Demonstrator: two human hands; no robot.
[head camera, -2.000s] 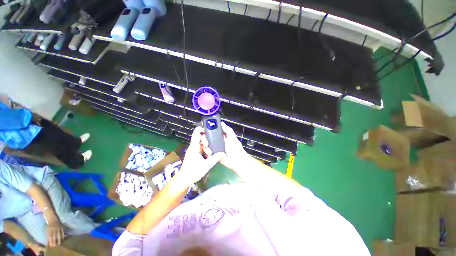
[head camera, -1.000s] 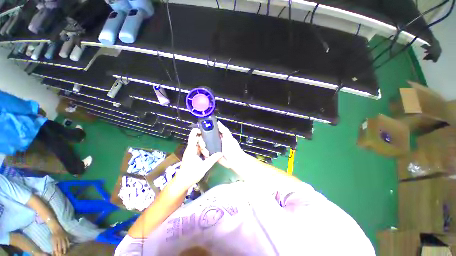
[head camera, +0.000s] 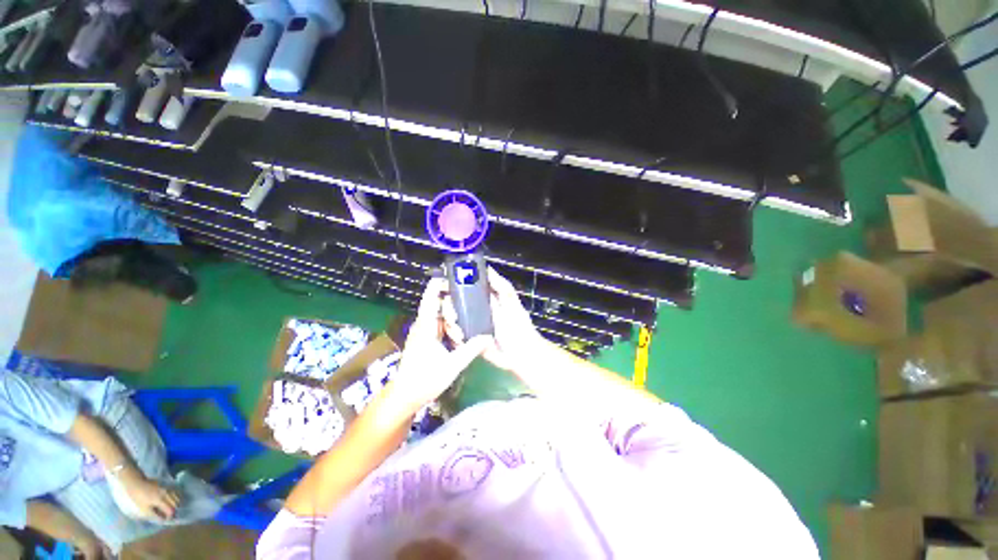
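Observation:
A handheld fan with a dark grey body and a round purple head stands upright in front of my chest. A small lit display shows on its front below the head. My left hand holds the body from the left side, with its thumb near the base. My right hand holds the body from the right side. Both hands are bare, and some fingers are hidden behind the fan.
A black tiered rack with hanging cables spans the front. Light blue fans lie on its upper left shelf. Open cartons of fans stand on the floor at left. Blue stools, a seated person and another in blue are left. Cartons stand at right.
The person in blue at the far left has bent down beside the rack, and a carton now shows below them. The fan stays in both my hands, with only slight view shift.

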